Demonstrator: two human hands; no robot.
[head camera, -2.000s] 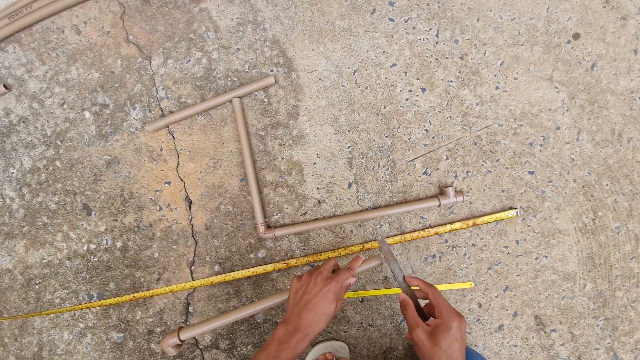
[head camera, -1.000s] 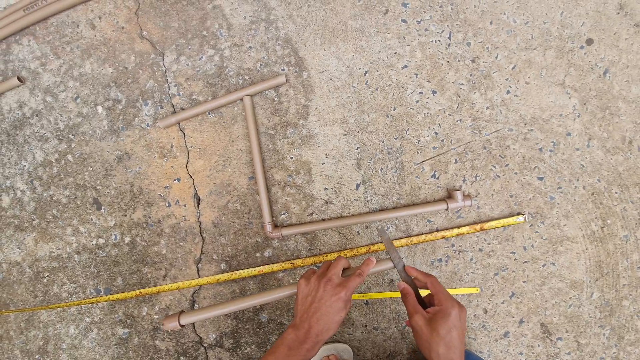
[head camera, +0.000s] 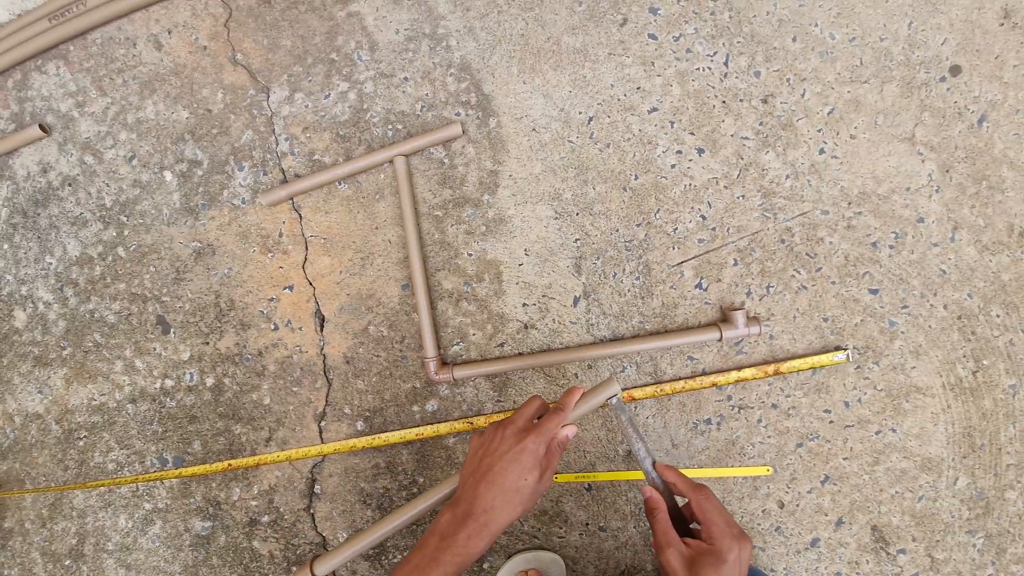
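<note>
My left hand (head camera: 516, 460) grips a brown plastic pipe (head camera: 392, 518) near its upper right end; a fitting on the lower end is partly cut off by the frame. My right hand (head camera: 700, 520) holds a flat, narrow metal tool (head camera: 636, 440), perhaps a file or knife blade, its tip touching the pipe's open end. Beneath the pipe runs a worn yellow tape measure (head camera: 352, 442). A yellow hacksaw blade (head camera: 720, 472) lies on the concrete, passing behind the metal tool; its left end is by my left hand.
Above the tape, pipes lie joined by an elbow (head camera: 434, 368), with a tee fitting (head camera: 738, 324) at the right end. Another pipe (head camera: 364, 164) crosses the upright one's top. More pipes (head camera: 80, 28) lie at upper left. A crack (head camera: 320, 320) runs down the concrete; a sandalled foot (head camera: 532, 564) shows below.
The held pipe has tilted more steeply, its right end rising across the tape measure and its fitting end dropping toward the bottom edge. The metal tool's tip is now at the pipe's end.
</note>
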